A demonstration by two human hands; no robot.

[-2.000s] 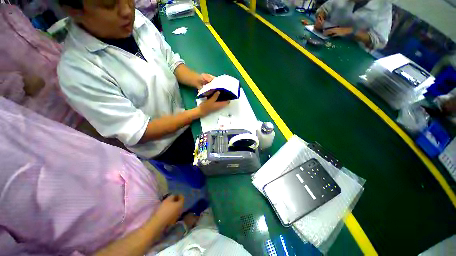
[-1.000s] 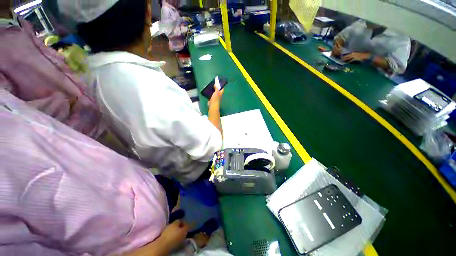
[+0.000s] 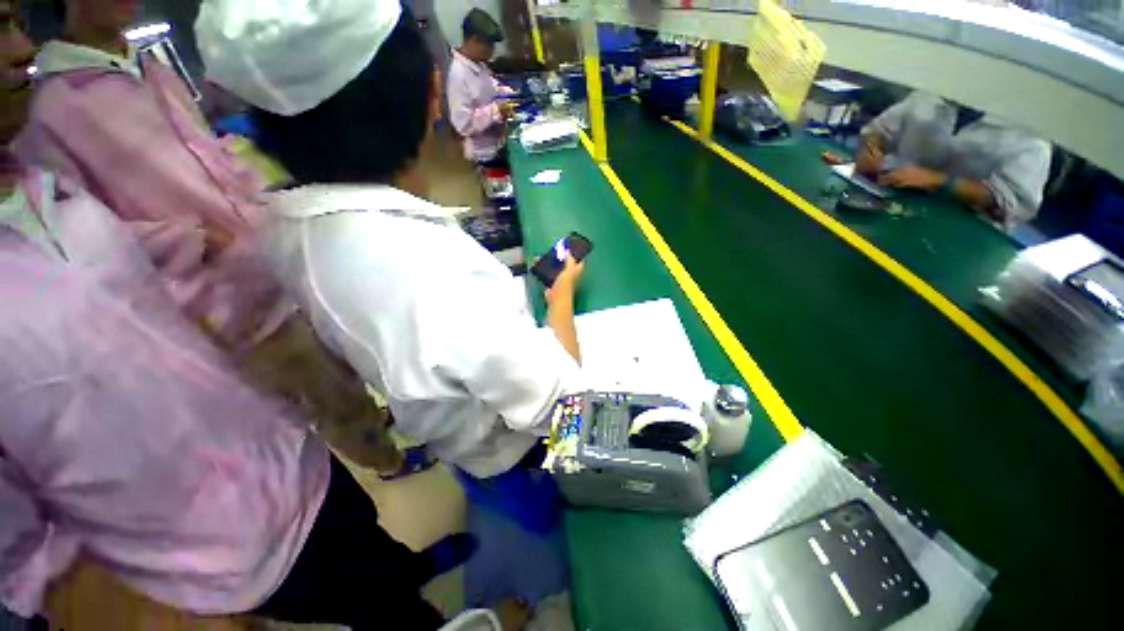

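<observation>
A flat black tablet-like housing (image 3: 820,573) with white strips and small dots lies tilted on a stack of whitish translucent sleeves (image 3: 955,592) at the lower right, cut off by the bottom edge. A grey tape dispenser (image 3: 635,481) with a white tape roll (image 3: 668,429) stands left of it. A small whitish bottle (image 3: 728,422) stands beside the dispenser. Neither of my hands can be made out. A small skin-coloured patch beside white cloth shows at the bottom edge; I cannot tell whose it is.
A person in a white smock and cap (image 3: 395,308) leans at the bench, holding a black phone-like device (image 3: 563,260) beyond white paper (image 3: 641,345). People in pink smocks stand left. Across the green line (image 3: 801,296), a person sits near stacked units (image 3: 1072,296). Yellow posts stand ahead.
The view has swung up and left, so the bench things sit lower. The white-smocked person has turned away and now holds the dark device further along the bench. The pink-sleeved hand has left the lower centre.
</observation>
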